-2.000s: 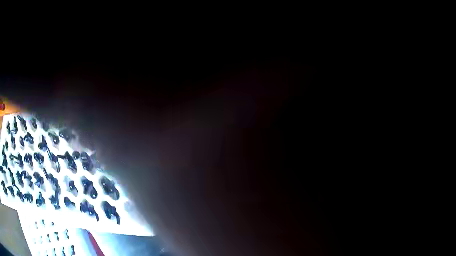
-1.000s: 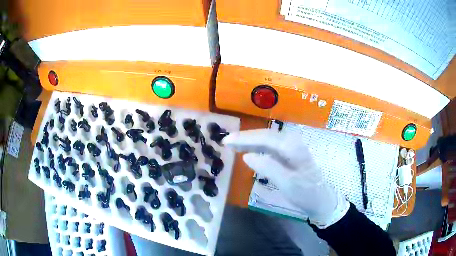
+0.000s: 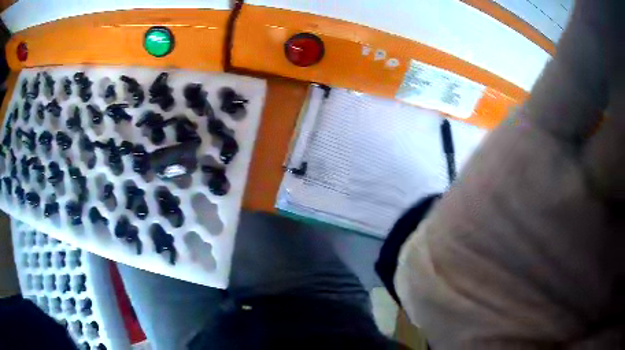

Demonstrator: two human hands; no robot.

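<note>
A white foam tray (image 3: 244, 147) on the left holds rows of black earbuds (image 3: 168, 206). Two pockets near its lower right corner are empty. A larger black rounded piece with a pale mark (image 3: 177, 161), possibly a charging case, lies on the earbuds. A large blurred, pinkish-grey shape, apparently my gloved right hand (image 3: 507, 232), is very close to the lens with a dark cuff at its left edge. It covers the right side, and its fingers cannot be made out. My left hand is not in view; a dark shape, possibly a sleeve, shows at the lower left.
The orange machine edge bears a green button (image 3: 159, 42) and red buttons (image 3: 303, 49). A clipboard with a gridded sheet (image 3: 370, 154) and a black pen (image 3: 447, 147) lies right of the tray. A second foam tray (image 3: 101, 294) is lower left, beside my legs.
My right hand has left the space beside the tray and now looms near the lens at right. The whole view has shifted, so tray and clipboard appear further left and higher.
</note>
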